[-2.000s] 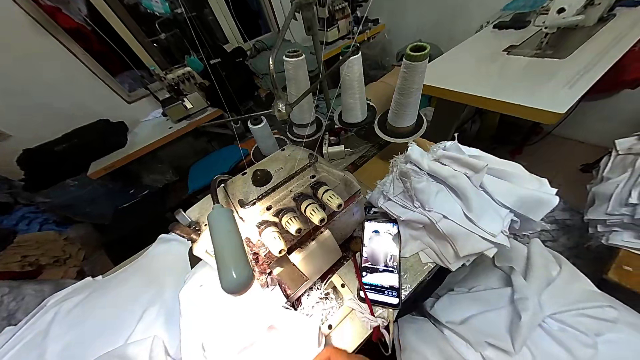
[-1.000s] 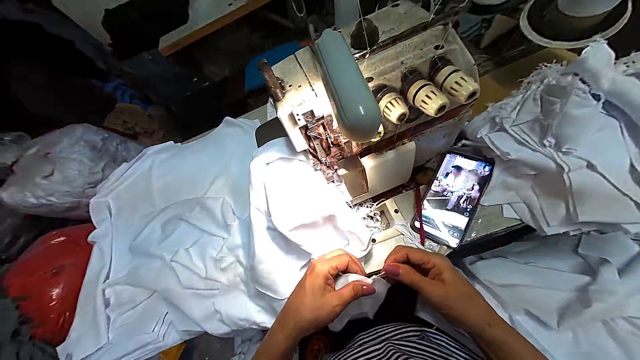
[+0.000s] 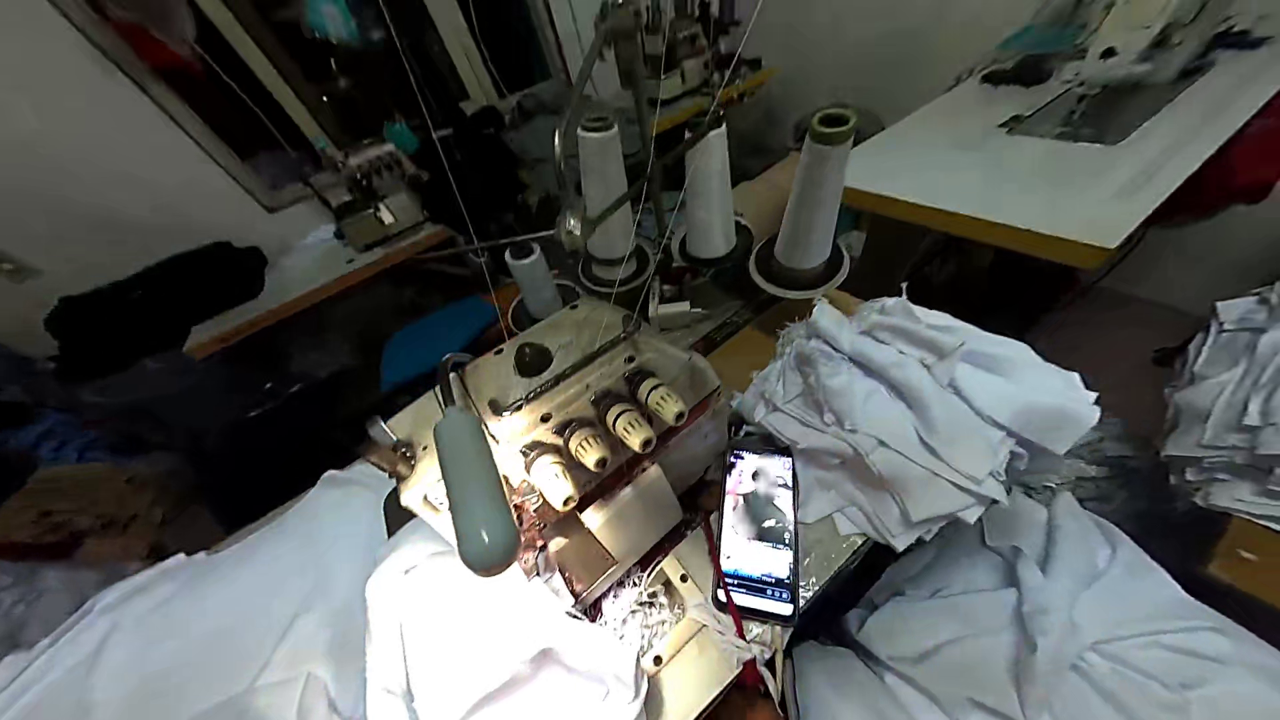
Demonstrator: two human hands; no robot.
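Observation:
Neither my left hand nor my right hand can be clearly made out. White fabric (image 3: 500,640) lies under the lit needle area of an overlock sewing machine (image 3: 590,350), and more of it spreads to the left. A grey-green lamp (image 3: 477,495) hangs in front of the machine's cream tension dials (image 3: 630,422). White thread scraps (image 3: 640,607) are gathered by the machine's front plate. To the right of the machine, a smartphone (image 3: 757,530) with a lit screen rests beside a red cord (image 3: 722,580).
Thread cones (image 3: 815,190) stand behind the machine. Piled white cloth pieces (image 3: 920,410) lie right of the phone, with more white fabric (image 3: 1060,610) below. Another sewing table (image 3: 1000,190) stands at the back right, near a stack of cloth (image 3: 1225,410).
The view has swung up from the work. One second ago both hands were pinching white fabric in front of the machine; now they are out of sight.

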